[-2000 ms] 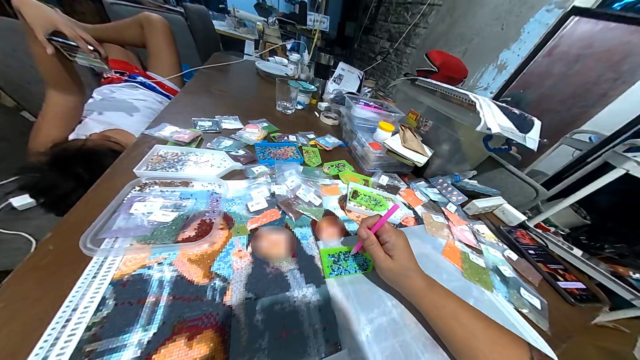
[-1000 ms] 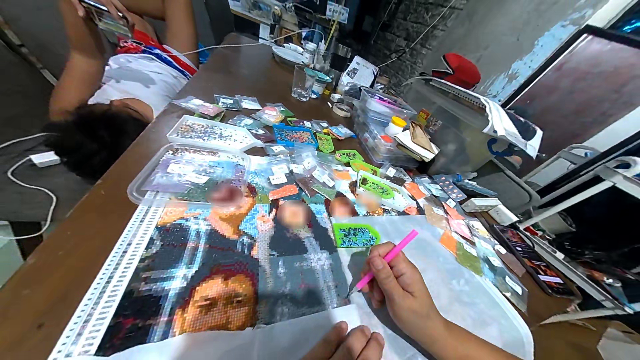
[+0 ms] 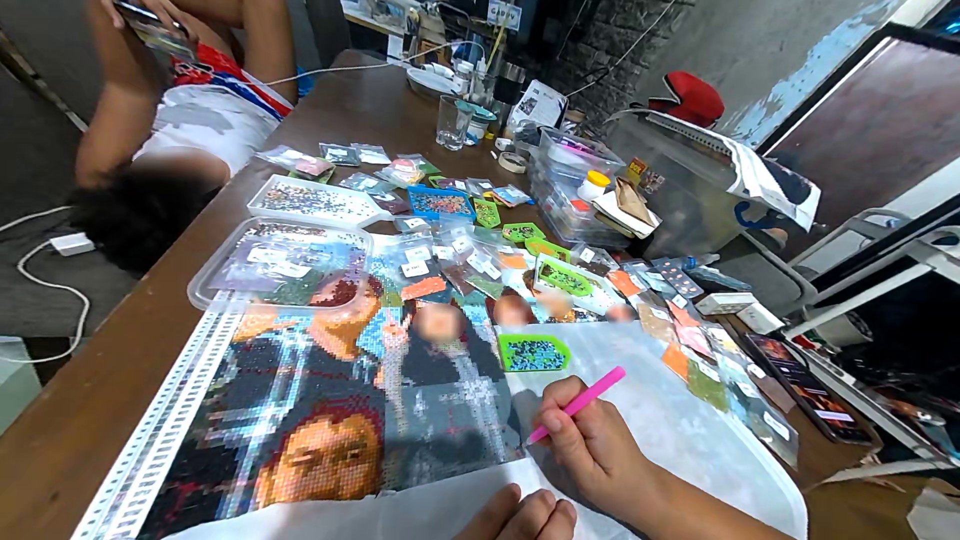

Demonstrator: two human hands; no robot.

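Note:
My right hand (image 3: 592, 442) pinches a pink diamond painting pen (image 3: 577, 403), its tip down at the edge of the beaded area. My left hand (image 3: 521, 517), partly cut off by the bottom of the view, rests with bent fingers on the white cover sheet (image 3: 420, 506). Beneath lies a diamond painting canvas (image 3: 450, 412) showing several figures. A green tray of blue and dark beads (image 3: 534, 352) sits on it, just beyond my right hand. Left of that, a clear plastic container (image 3: 281, 262) overlaps the canvas.
Beyond the canvas lie a white bead tray (image 3: 315, 201), a blue tray (image 3: 441, 204) and several small bead bags (image 3: 424, 259). A glass (image 3: 453, 124) and stacked clear boxes (image 3: 574, 187) stand farther back. A phone (image 3: 810, 386) lies at right. Another person (image 3: 202, 127) reclines at left.
The pen in my right hand has moved from the green tray to the canvas nearer me. My left hand, out of view two seconds ago, now rests on the cover sheet.

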